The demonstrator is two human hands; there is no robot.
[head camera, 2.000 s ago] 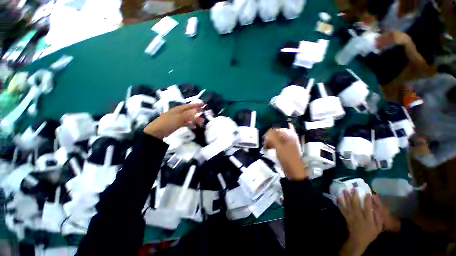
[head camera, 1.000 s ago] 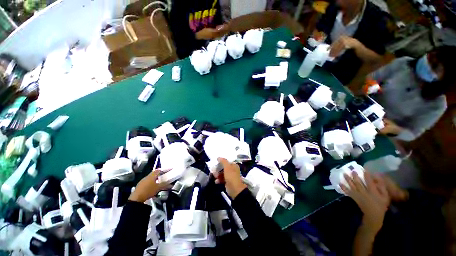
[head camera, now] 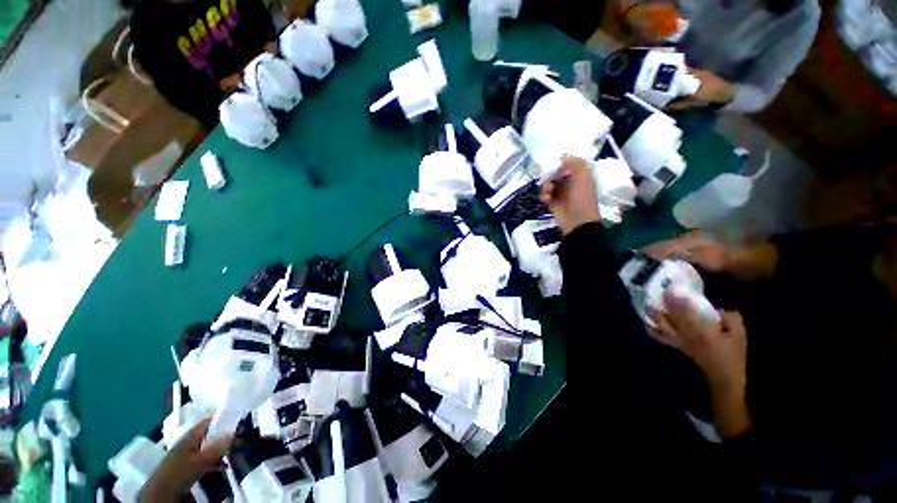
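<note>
My left hand (head camera: pixel 185 462), cut off by the lower left edge of the picture, grips the white base of a black-and-white security camera (head camera: pixel 236 368) above the heap. My right hand (head camera: pixel 573 196) reaches forward, its fingers closed at the lower edge of another white security camera (head camera: pixel 566 123) among the cameras at the back right. My fingertips there are partly hidden. More cameras with white stick antennas (head camera: pixel 398 295) lie heaped close together in front of me, some tilted and overlapping.
The green bench (head camera: pixel 128 324) has a curved edge. A row of white cameras (head camera: pixel 307 49) stands at the back. A bottle (head camera: pixel 484 29) and small white blocks (head camera: pixel 212 170) lie farther off. At right, a coworker's hands (head camera: pixel 703 329) hold a camera beside a clear bottle (head camera: pixel 713 199). Other people sit around.
The view has turned right. My right hand has moved from the near heap to the cameras at the back right. My left hand has moved to the left with a camera.
</note>
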